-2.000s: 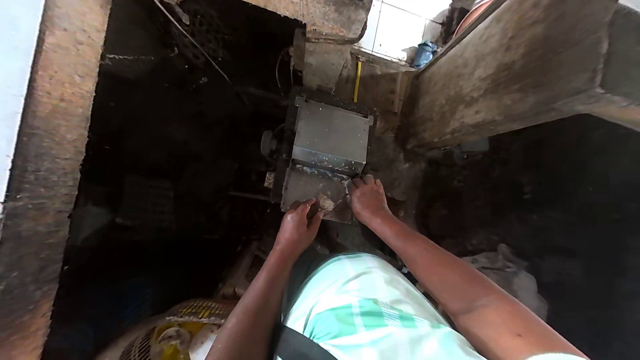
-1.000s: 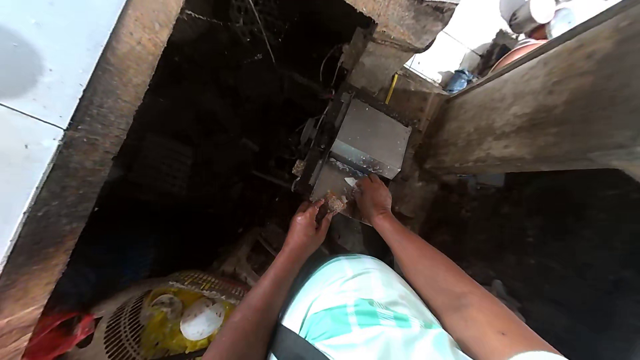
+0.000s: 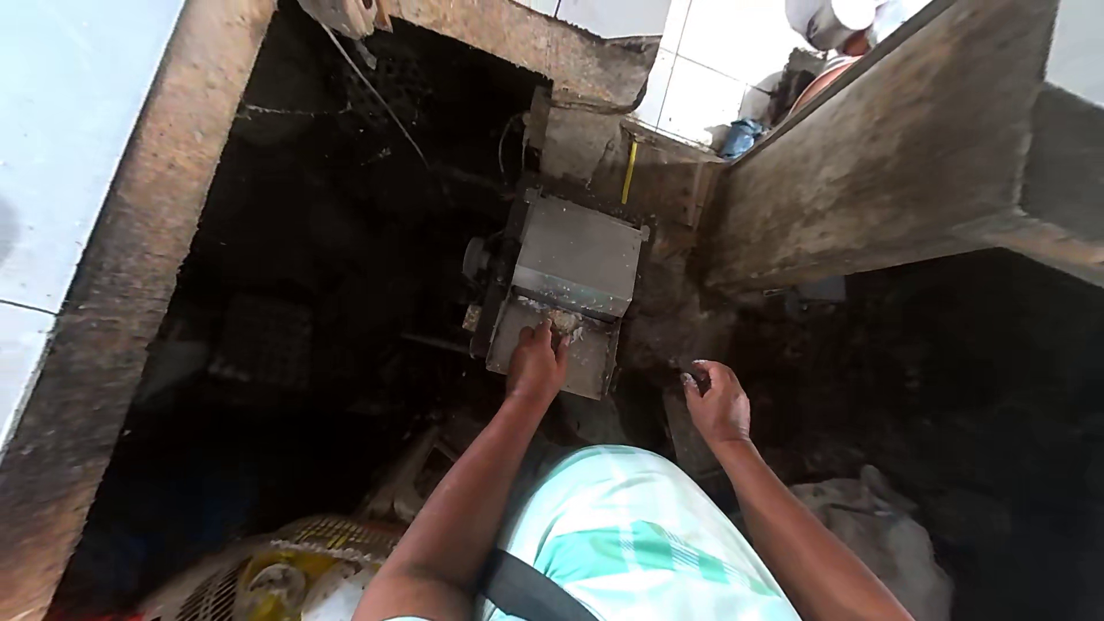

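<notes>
A metal machine with a flat grey cover point(image 3: 580, 246) stands in the dark recess in front of me. Below the cover lies its metal tray point(image 3: 586, 366). On the tray, by the slot under the cover, sits a small pale, crumbly lump point(image 3: 565, 323). My left hand point(image 3: 536, 362) is over the tray, its fingertips at the lump; whether they grip it is not clear. My right hand point(image 3: 718, 401) is held in the air to the right of the tray, fingers curled but apart, with pale residue on the fingertips and nothing seen in it.
A concrete slab wall point(image 3: 862, 164) rises at the right, and a tiled ledge point(image 3: 78, 129) runs along the left. A woven basket point(image 3: 332, 530) with a yellow bag is at the bottom left. A pale sack point(image 3: 880, 535) lies lower right. A yellow strip point(image 3: 630, 172) is behind the machine.
My right hand has left the tray and moved out to the right. My left hand has stayed at the tray, now by the slot. The view has shifted.
</notes>
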